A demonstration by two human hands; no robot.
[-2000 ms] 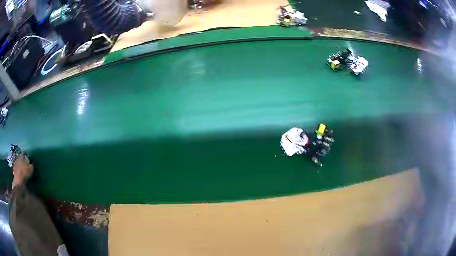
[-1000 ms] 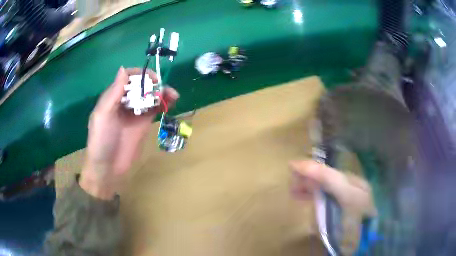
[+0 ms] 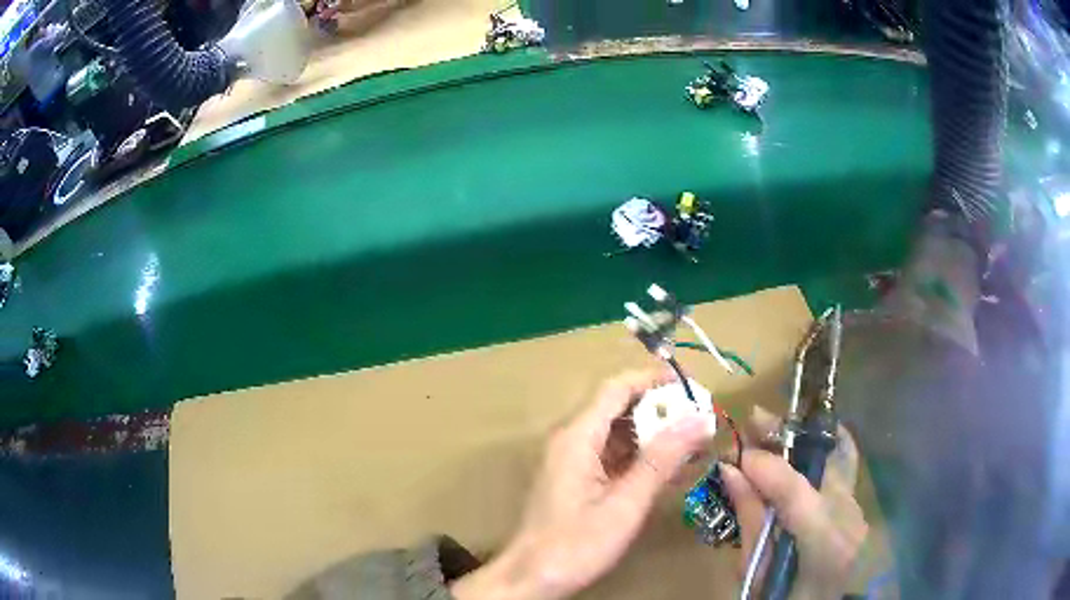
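Note:
My left hand [image 3: 587, 498] holds a white plastic housing [image 3: 666, 420] above the cardboard sheet [image 3: 352, 469]. A black part with metal contacts [image 3: 657, 322] stands out above the housing on a black wire; a white wire and a green wire [image 3: 716, 354] show beside it. A small circuit board [image 3: 709, 509] hangs below, with a red wire near it. My right hand [image 3: 810, 498] holds the soldering iron [image 3: 812, 434], its tip pointing up and away. The right fingers are close to the board and wires; whether they touch is unclear.
The green belt [image 3: 387, 258] runs behind the sheet. Assemblies lie on it: one near the middle [image 3: 663, 223], one farther back [image 3: 727, 89] and one at the left [image 3: 40, 352]. The fume hood [image 3: 939, 281] is at right. Opposite are a white funnel [image 3: 270, 41] and another assembly [image 3: 513, 32].
My left hand came from the far left with the housing and moved right, over the sheet. My right hand entered with the iron, now tip upward, and the two hands are close together.

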